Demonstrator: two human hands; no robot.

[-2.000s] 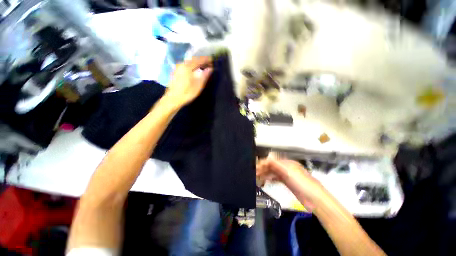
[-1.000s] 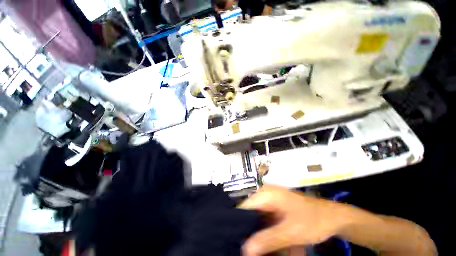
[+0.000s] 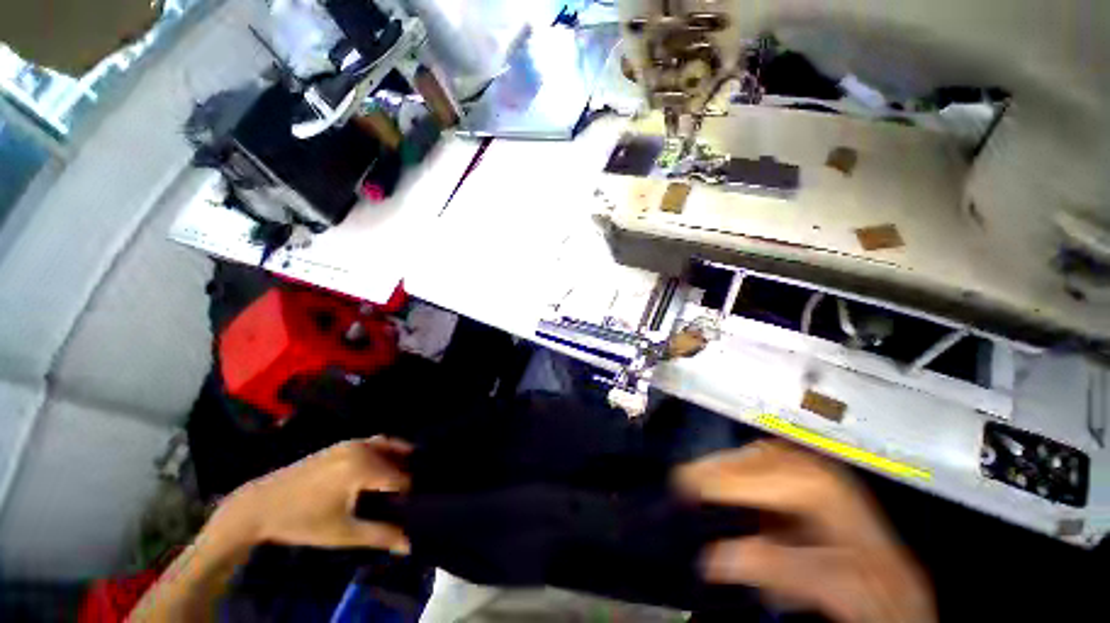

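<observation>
A black garment is stretched between my two hands, low in the picture over my lap, in front of the table. My left hand grips its left end, with fingers curled over the edge. My right hand is blurred and grips its right end. The cream sewing machine stands beyond, its needle and presser foot area with no cloth under it. The metal rollers at the table's front edge are uncovered.
The white table runs to the left. A second machine with black parts stands at the upper left. A red stool is below the table edge. A shiny metal plate lies at the back. Black cloth hangs around my lap.
The garment has come off the machine bed and down to my lap. My left hand, out of view a second ago, now holds its left end. The view has shifted left and down.
</observation>
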